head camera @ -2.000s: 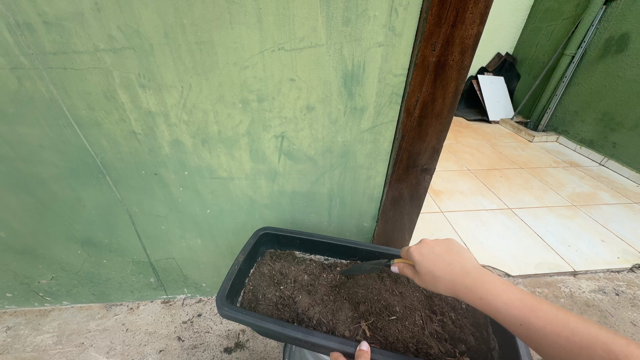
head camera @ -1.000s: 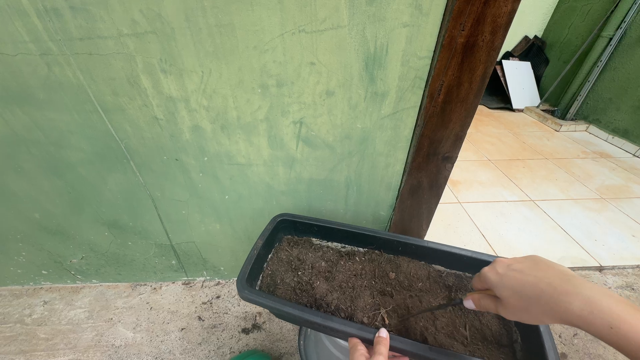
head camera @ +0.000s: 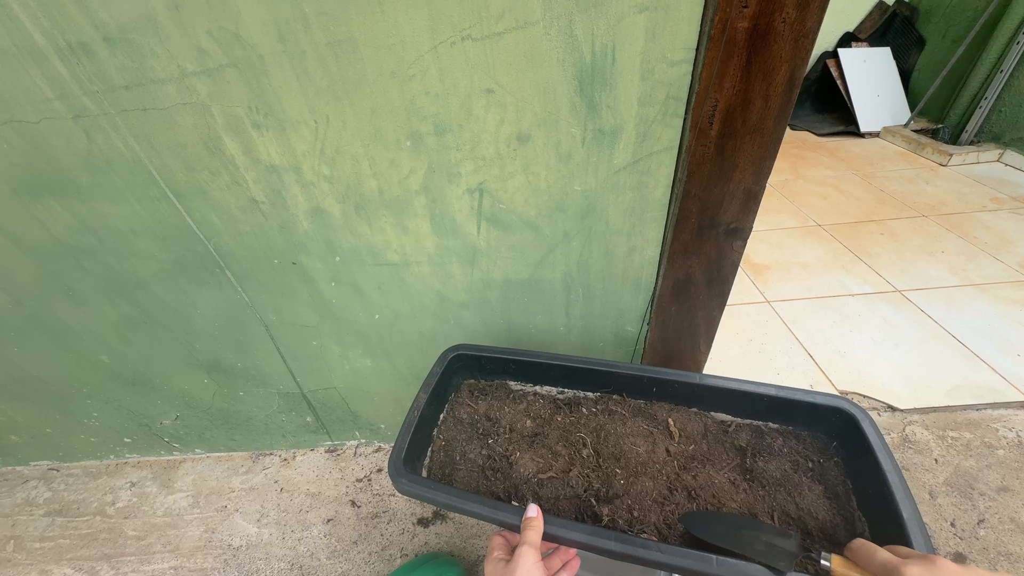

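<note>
A dark plastic planter box (head camera: pixel 640 364) holds brown soil (head camera: pixel 592 448) with bits of root and dry matter. My left hand (head camera: pixel 530 548) grips the planter's near rim, its thumb on top and fingers beneath. In my right hand (head camera: pixel 888 558), at the near right corner, is the wooden handle of a garden trowel (head camera: pixel 744 536). The trowel's dark blade lies over the soil along the near wall. Part of the right hand is cut off by the frame's lower edge.
A green wall (head camera: pixel 400 200) rises behind, ending at a brown wooden post (head camera: pixel 728 184) close to the planter. Rough concrete (head camera: pixel 200 512) lies at the left, pale floor tiles (head camera: pixel 904 264) at the right. A green object (head camera: pixel 432 565) shows below the planter. A white board (head camera: pixel 874 88) leans far back.
The right hand with the trowel has moved from the middle of the soil to the planter's near right corner. The left hand stays at the near rim.
</note>
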